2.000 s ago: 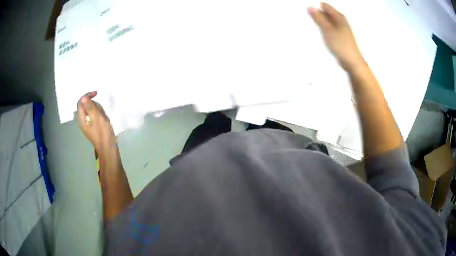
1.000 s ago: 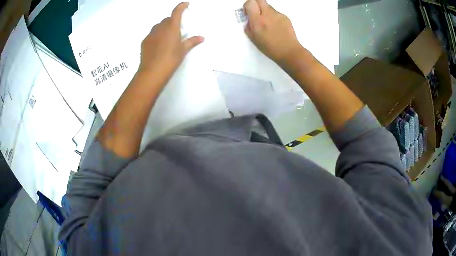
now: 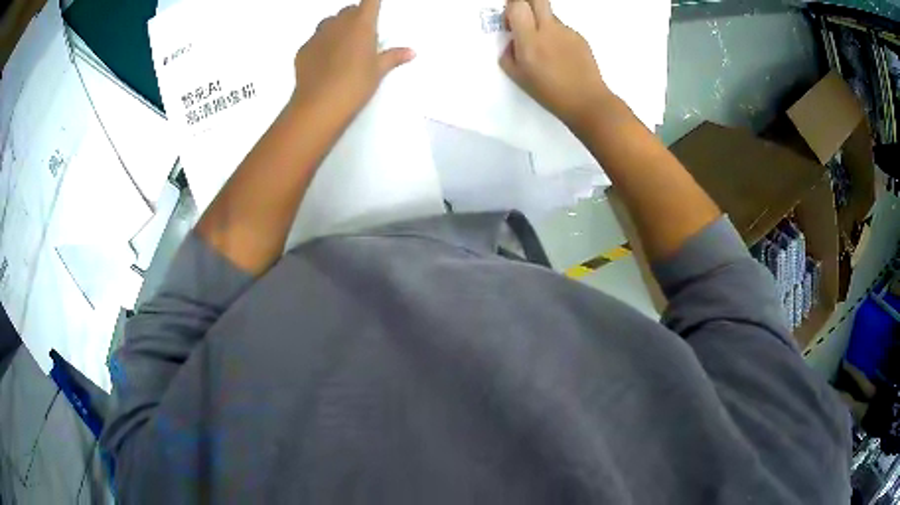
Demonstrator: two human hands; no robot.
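A large white box blank (image 3: 395, 128) with dark Chinese print at its left lies over other white blanks at the top middle. My left hand (image 3: 345, 59) lies on the blank with its thumb apart from the fingers; nothing shows in it. My right hand (image 3: 553, 64) has its fingers bent together against the blank, touching the edge of a small grey printed label or patch (image 3: 492, 20). Its fingertips partly hide the patch, and whether it pinches anything cannot be told. Glare washes out much of the blank.
More white blanks (image 3: 109, 197) lie fanned at the left, near a green mat (image 3: 113, 35). An open brown carton (image 3: 750, 178) with small grey-white packed items stands at the right. Yellow-black tape (image 3: 599, 261) marks the floor. A blue object (image 3: 873, 330) is at far right.
Since one second ago, both hands have stayed on the blank, shifting slightly right in view. Two seconds ago they were wide apart over the blanks, and the view has since turned.
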